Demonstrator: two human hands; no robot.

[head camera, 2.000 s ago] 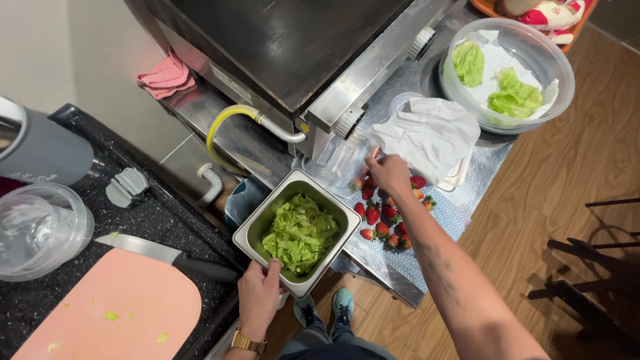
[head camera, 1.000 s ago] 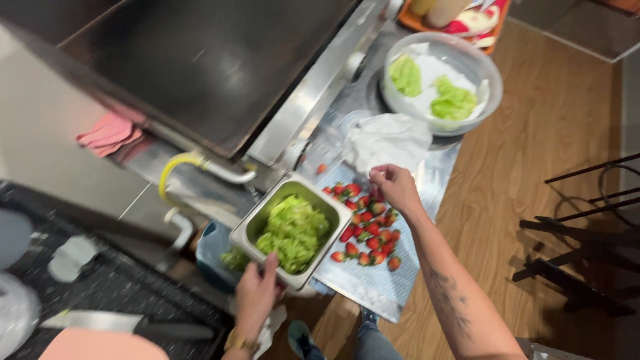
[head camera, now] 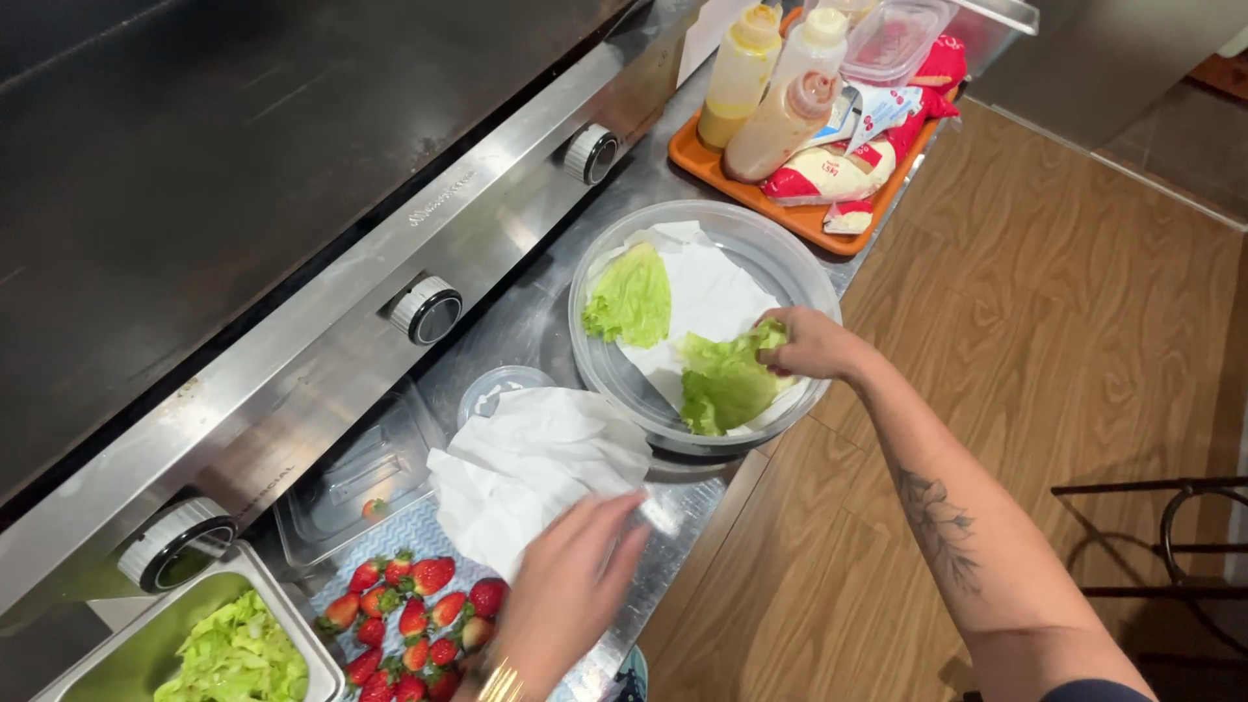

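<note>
In a round clear plastic tub [head camera: 595,366] lined with white paper towel [head camera: 697,283], my right hand [head camera: 809,346] pinches the edge of a lettuce leaf [head camera: 726,385]. Another lettuce leaf [head camera: 634,297] lies on the towel at the tub's left side. My left hand [head camera: 585,575], blurred and with fingers spread, hovers beside crumpled white paper towels [head camera: 531,458], above the metal counter. Strawberries [head camera: 414,619] lie on blue-patterned cloth or paper left of that hand. At the lower left, a steel container [head camera: 317,648] holds torn lettuce [head camera: 239,653].
A steel griddle [head camera: 292,361] with knobs runs along the left. Behind the tub, an orange tray [head camera: 707,166] carries squeeze bottles [head camera: 780,127] and red-and-white packages [head camera: 838,171]. A clear plastic container [head camera: 361,478] sits by the griddle. Wood floor and a black metal stand [head camera: 1170,536] are on the right.
My right hand has moved from near the strawberries to the lettuce leaf in the tub. My left hand has let go of the steel container. The view has swung toward the tub.
</note>
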